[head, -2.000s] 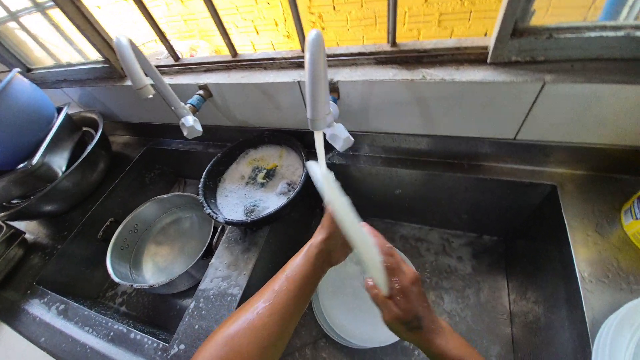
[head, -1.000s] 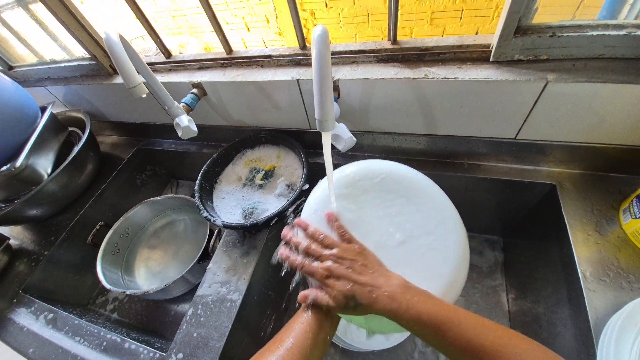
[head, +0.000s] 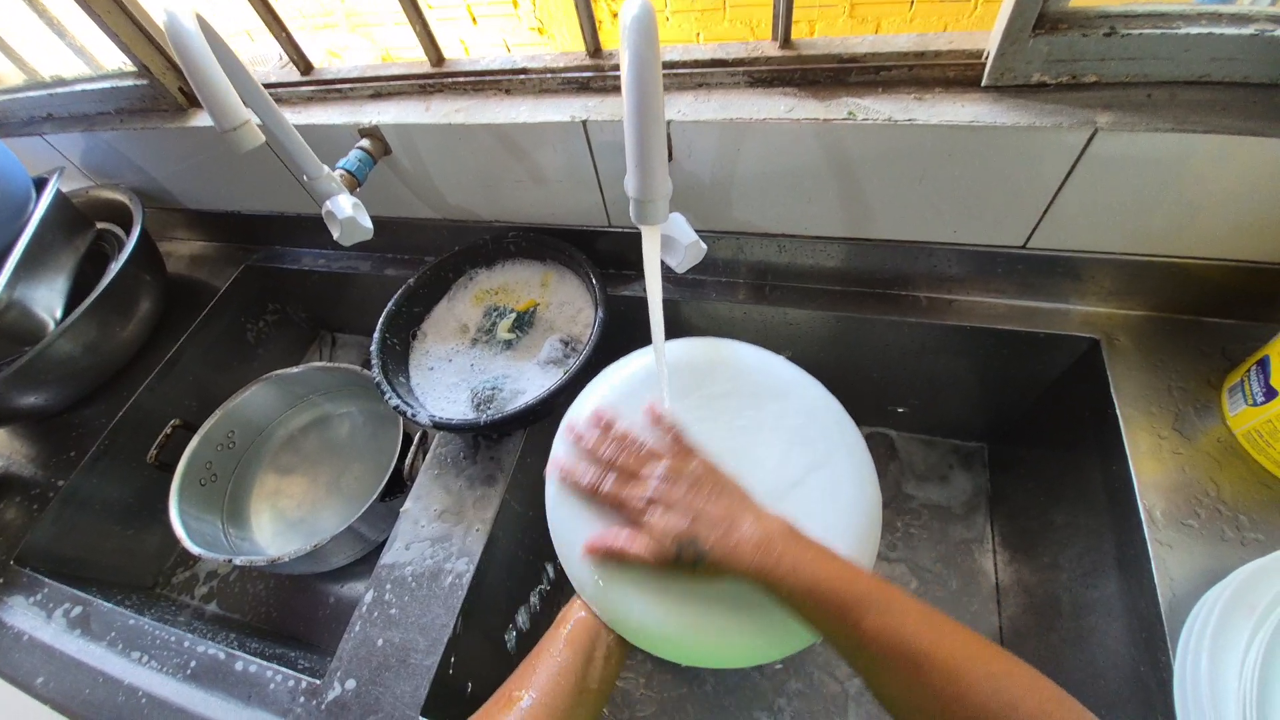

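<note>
A round white plastic lid or shallow dish (head: 780, 450) is tilted over the right sink basin, under water running from a white faucet (head: 645, 110). My right hand (head: 670, 490) lies spread on its wet face, blurred, fingers near the stream. My left hand is hidden behind the white piece; only the wet left forearm (head: 570, 660) shows below it. At the left, a black bowl (head: 390, 370) of suds, with scouring pads or sponges in it, rests by the divider between the basins.
An aluminum pot (head: 310, 470) holding liquid stands in the left basin. Dark metal bowls (head: 130, 310) are stacked at the far left, below a second faucet (head: 220, 90). Stacked white plates or lids (head: 1235, 650) and a yellow container (head: 1255, 405) stand on the right counter.
The white piece was edge-on two seconds ago; its broad face now shows under the stream. Since one second ago my right hand has stayed on its face, while my left has gone behind it.
</note>
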